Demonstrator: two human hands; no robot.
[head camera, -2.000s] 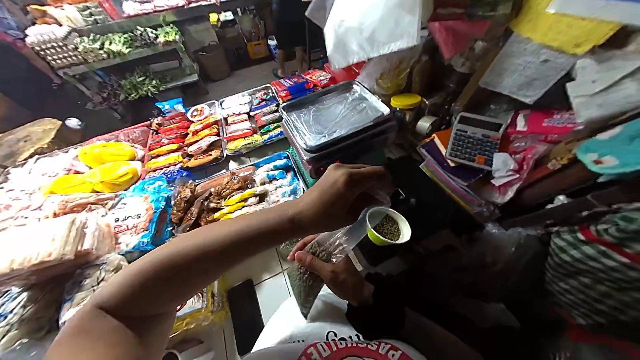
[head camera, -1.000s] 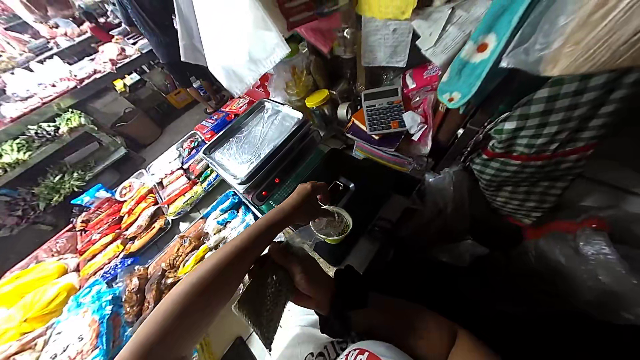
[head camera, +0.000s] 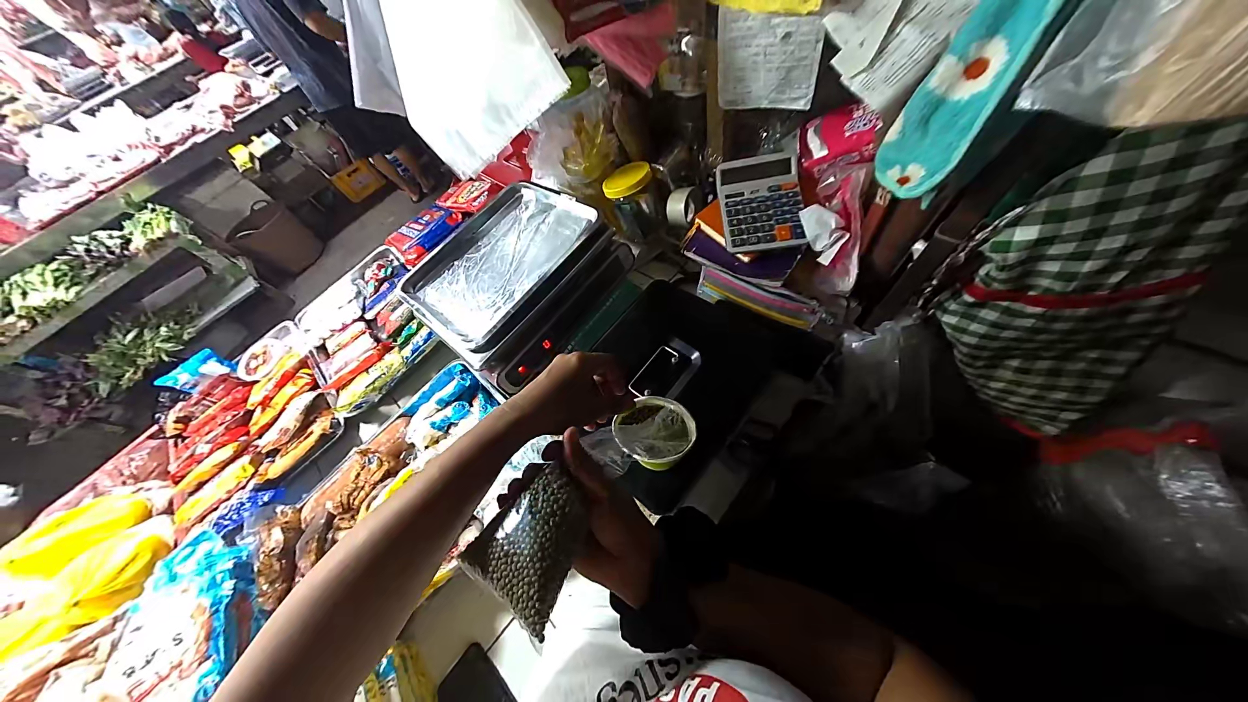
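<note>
My left hand (head camera: 575, 390) reaches in from the lower left, its fingers curled beside the rim of a small plastic cup (head camera: 655, 458); its exact hold is unclear. The cup contains small dark grains, with clear plastic over part of its mouth. Below it, my right hand (head camera: 609, 531), with a black band (head camera: 663, 595) at the wrist, holds a clear plastic bag of small round beans or grains (head camera: 531, 551) that hangs tilted. Clear plastic film (head camera: 606, 450) shows between my right hand and the cup.
Behind my left hand stands a digital scale with a metal tray (head camera: 502, 268). A dark surface with a metal-edged object (head camera: 666, 370) lies past the cup. A calculator (head camera: 760, 203) and yellow-lidded jar (head camera: 629, 185) stand beyond. Packaged foods (head camera: 283, 400) fill the left; a person (head camera: 322, 68) stands farther back.
The view has swung to the right and tilted. The bag of grains has come out in front of my right hand, where it was largely below the fingers in the oldest frame.
</note>
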